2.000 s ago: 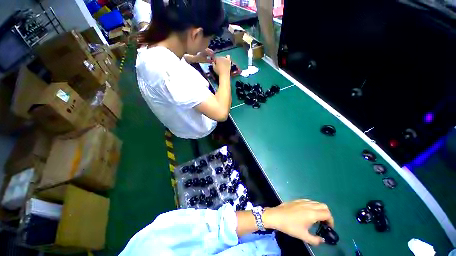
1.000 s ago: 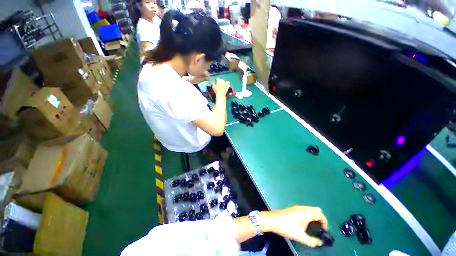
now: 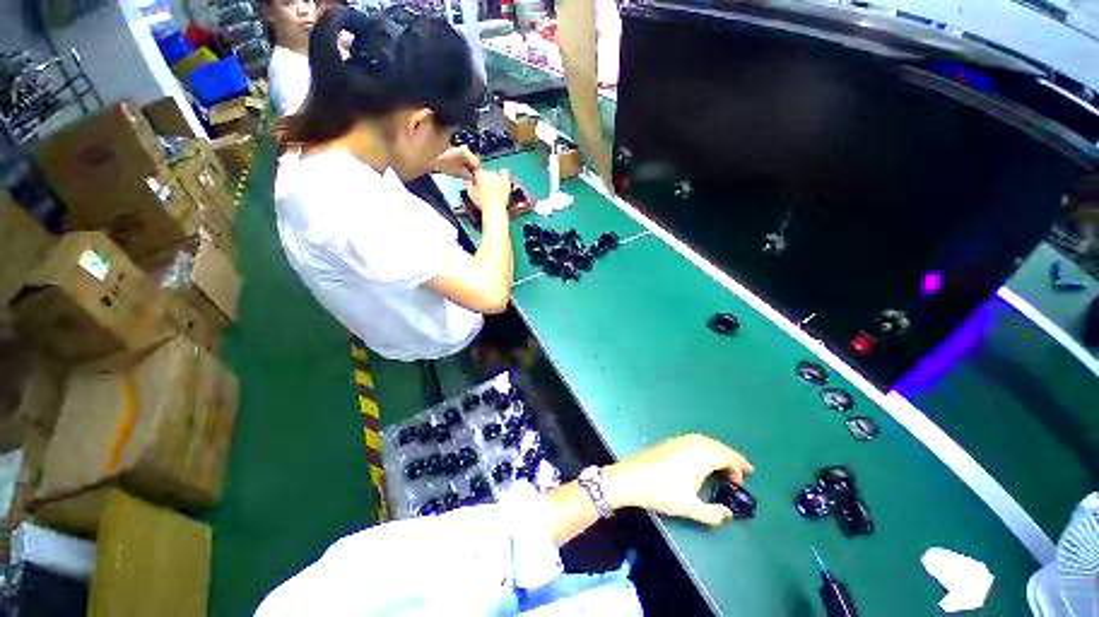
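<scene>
My left hand [image 3: 689, 479], with a watch or bracelet at the wrist, grips a glossy black housing [image 3: 734, 498] low over the green bench [image 3: 675, 398] near its front edge. A small cluster of black housings [image 3: 835, 499] lies just right of it. The dark front of a syringe [image 3: 835, 593] with a thin blue tip points up from the bottom edge; the rest is cut off. My right hand is not in view.
Single black pieces [image 3: 836, 399] lie along the back edge, a white wipe [image 3: 958, 579] and fan [image 3: 1079, 560] at right. A parts tray [image 3: 456, 452] sits lower left. A neighbouring worker [image 3: 374, 229] sits beyond, near a black pile [image 3: 563, 251]. A black screen-like panel stands behind.
The view has shifted, and more of the bench's right side shows. The syringe front and wipe show more fully than a second ago. My left hand still holds a black housing.
</scene>
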